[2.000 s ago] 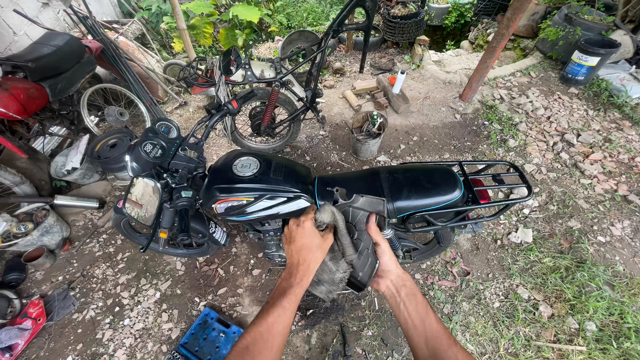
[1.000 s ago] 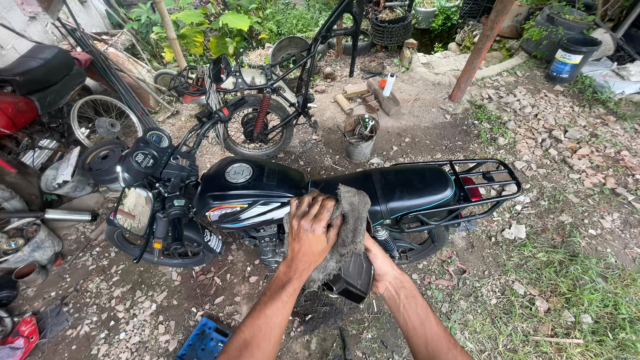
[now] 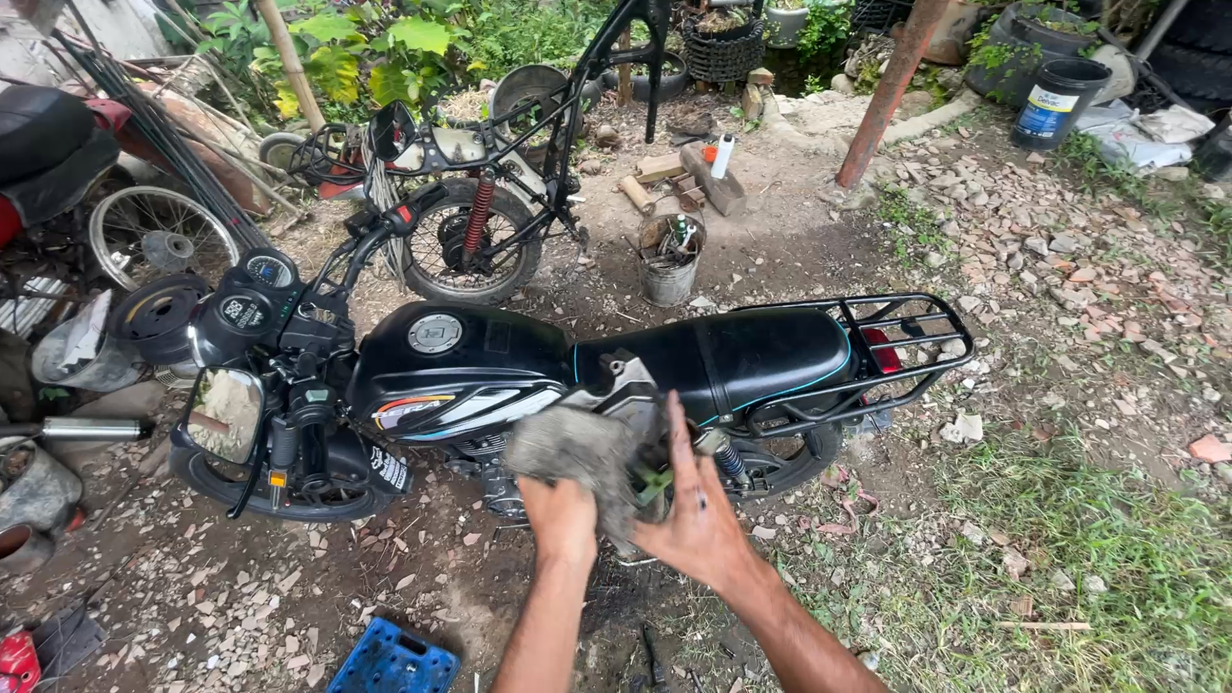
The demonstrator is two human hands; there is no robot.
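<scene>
In front of a black motorcycle (image 3: pixel 462 337), my left hand (image 3: pixel 561 515) grips a grey cloth rag (image 3: pixel 563 448), blurred by motion. The rag lies against a dark plastic motorcycle part (image 3: pixel 626 390), perhaps a housing or cover. My right hand (image 3: pixel 695 510) supports that part from the right and below, its fingers pointing up along its side. Part of its inner side shows greenish. The black seat (image 3: pixel 751 356) is just behind the held part. The rag hides much of the part and the tips of my left fingers.
Behind the motorcycle stand a metal bucket of tools (image 3: pixel 669 279) and a stripped motorcycle frame (image 3: pixel 568 125). A blue plastic crate (image 3: pixel 395 659) lies at the bottom. A rusty post (image 3: pixel 890 96) rises at the upper right. Wheels, including a spoked one (image 3: pixel 166 241), sit at the left.
The dark part has been turned between my hands, and its irregular upper end now shows. The rag has moved to its left side. My right fingers, partly hidden earlier, now show extended.
</scene>
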